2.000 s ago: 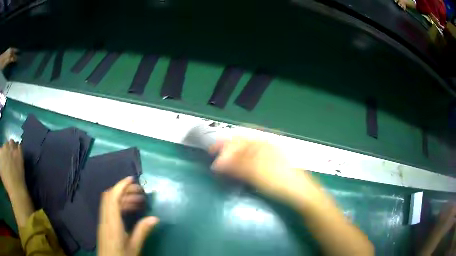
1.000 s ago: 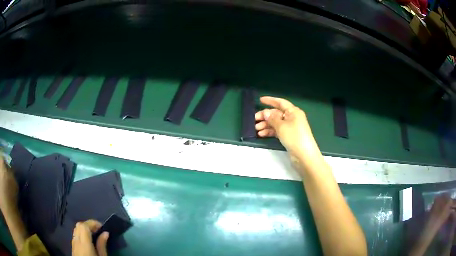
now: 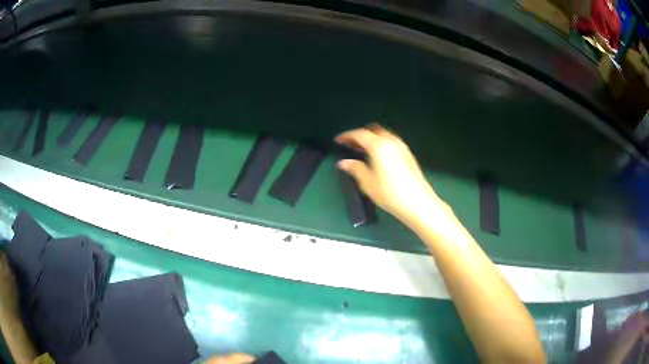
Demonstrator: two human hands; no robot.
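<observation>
A narrow dark sleeve (image 3: 358,202) lies on the green belt with its near end towards the white rail. My right hand (image 3: 377,165) is over its far part, thumb and fingers apart; whether they touch it is hidden. My left hand (image 3: 231,358) is mostly cut off by the bottom edge, with a dark blank (image 3: 270,357) at its fingers. A stack of overlapping dark blanks (image 3: 146,313) lies on the shiny green tabletop at the left.
Several dark sleeves (image 3: 297,174) lie spaced along the belt. The white rail (image 3: 320,264) divides belt and tabletop. Another person's arm (image 3: 13,313) is at the left edge, another's blurred hand (image 3: 630,334) at the right, near a white block (image 3: 585,327).
My right hand went from the tabletop side to the belt, first beside the sleeve, now over its far part. My left hand moved right, off the stack, with a dark blank.
</observation>
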